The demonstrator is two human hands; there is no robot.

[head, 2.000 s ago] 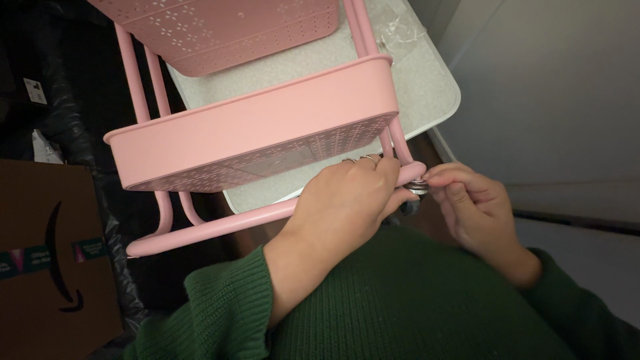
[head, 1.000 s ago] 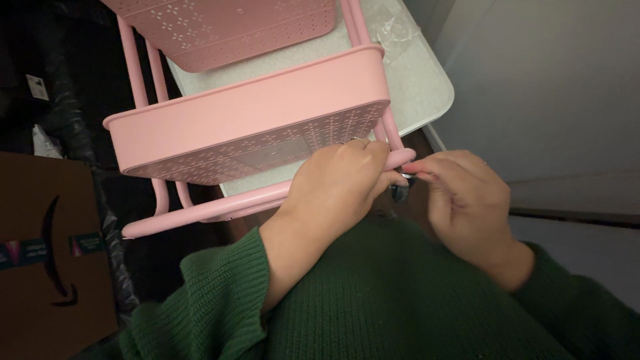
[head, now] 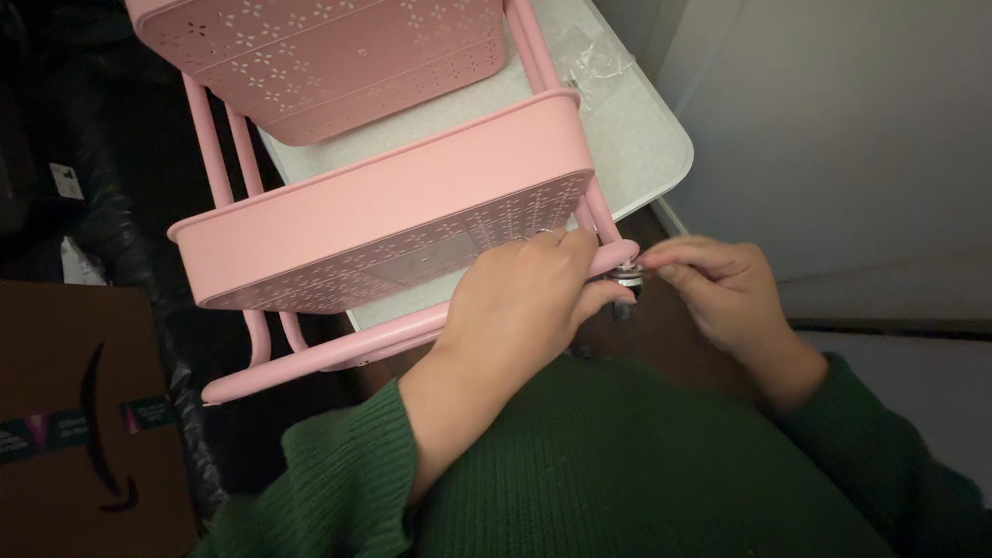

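Note:
A pink cart with perforated baskets lies tipped over a white tabletop; its lower basket (head: 387, 201) faces me. My left hand (head: 519, 302) grips the pink tubular base rail (head: 333, 353) near its right end, the thumb beside a caster wheel (head: 626, 287) with a metal collar. The caster sits at the rail's right end. My right hand (head: 721, 287) is just right of it, thumb and forefinger pinched at the top of the caster; a thin piece seems to be between them, too small to name.
The white tabletop (head: 651, 147) lies under the cart, with clear plastic wrap (head: 593, 66) on it. A cardboard box (head: 70, 496) stands at the lower left beside black plastic sheeting (head: 116, 186). A grey wall or panel (head: 837, 139) rises on the right.
My right hand has shifted slightly around the caster, its fingers staying near the top of it. My left hand keeps its hold on the rail.

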